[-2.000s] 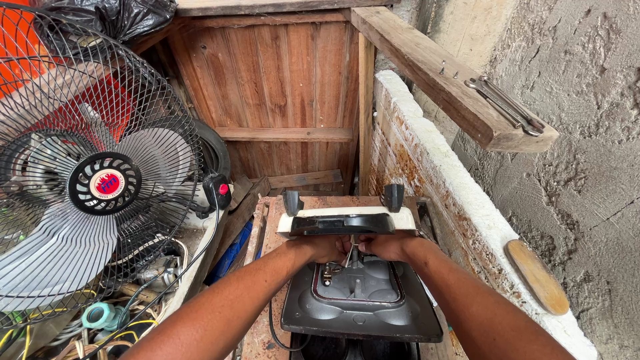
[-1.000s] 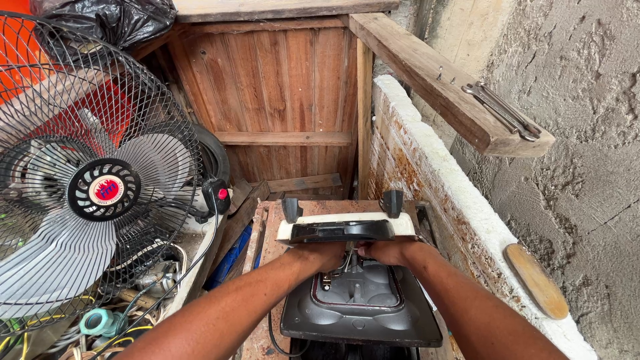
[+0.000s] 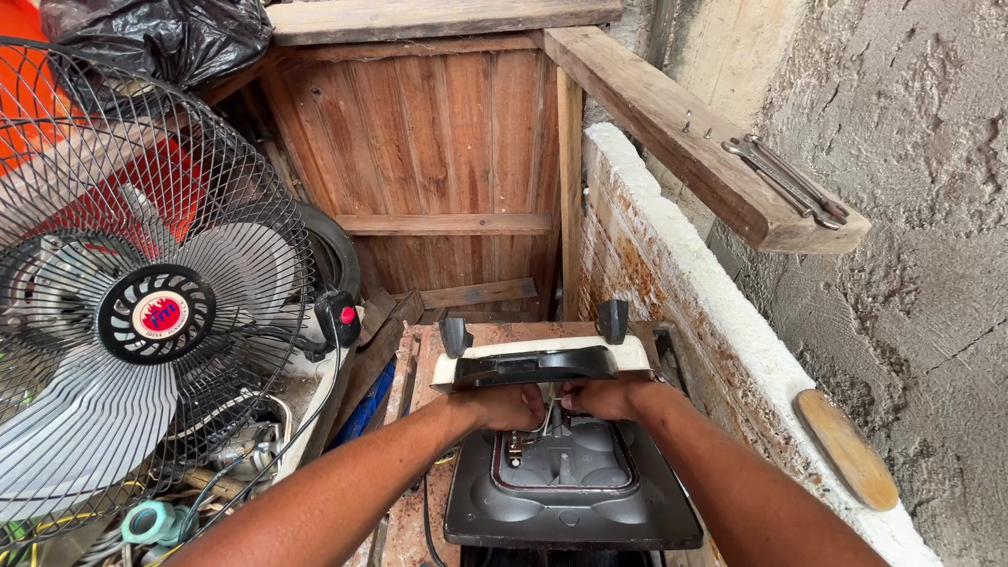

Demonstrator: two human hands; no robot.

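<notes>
A dark metal heating plate (image 3: 567,504) of an electric appliance, with a raised inner frame and a small terminal (image 3: 515,450), lies in front of me. Behind it stands a white and black housing (image 3: 543,362) with two dark feet on top. My left hand (image 3: 508,405) reaches in under the housing's left part, fingers curled beside light-coloured wires (image 3: 549,409). From the right, my right hand (image 3: 602,398) pinches at those wires with thumb and forefinger. The housing hides part of both hands, and the exact hold of the left fingers is unclear.
A caged fan (image 3: 157,315) stands at the left, above cables and a blue-green pipe fitting (image 3: 150,521). Two wrenches (image 3: 787,181) and screws lie on the wooden beam (image 3: 669,118) at right. An oval wooden piece (image 3: 846,449) rests on the white-edged panel (image 3: 709,268).
</notes>
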